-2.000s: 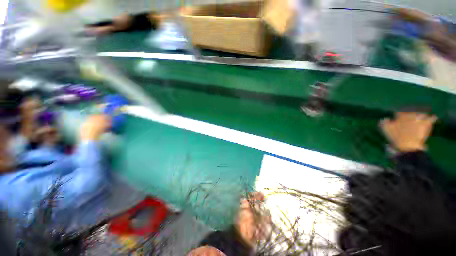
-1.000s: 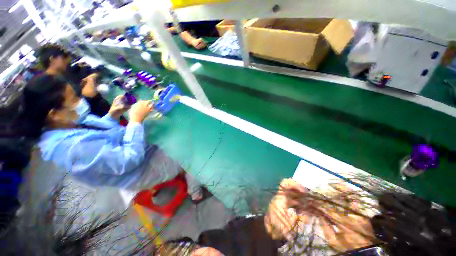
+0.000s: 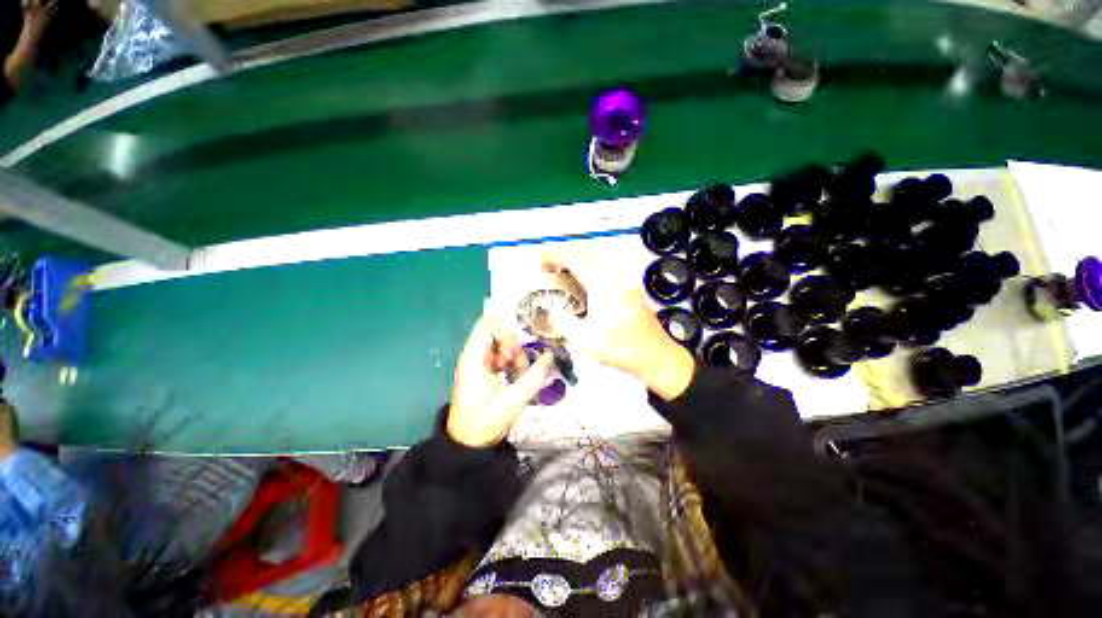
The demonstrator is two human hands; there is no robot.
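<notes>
A small unit point(image 3: 550, 312) with a round silver-grey body is between my hands over the white sheet point(image 3: 580, 420). A purple part point(image 3: 551, 391) shows just below it, beside my left fingers. My left hand point(image 3: 486, 384) is on the lower left of the unit, fingers curled round its purple and dark parts. My right hand point(image 3: 631, 344) is on its right side, fingers at the silver-grey body. The fingers hide part of the unit and the picture is bright there, so the exact grip is unclear.
Black flanged sleeves point(image 3: 764, 275) stand in rows right of my hands. A purple-ended unit point(image 3: 1088, 283) is at the far right. Beyond the white rail point(image 3: 363, 242), the green belt point(image 3: 399, 145) carries a purple-ended unit point(image 3: 616, 127) and grey units point(image 3: 794, 80). A blue object point(image 3: 58, 308) is at left.
The view has swung right and down, showing the black sleeves and both hands. The right hand, over the belt two seconds ago, is now at the unit. The neighbouring worker is mostly out of view.
</notes>
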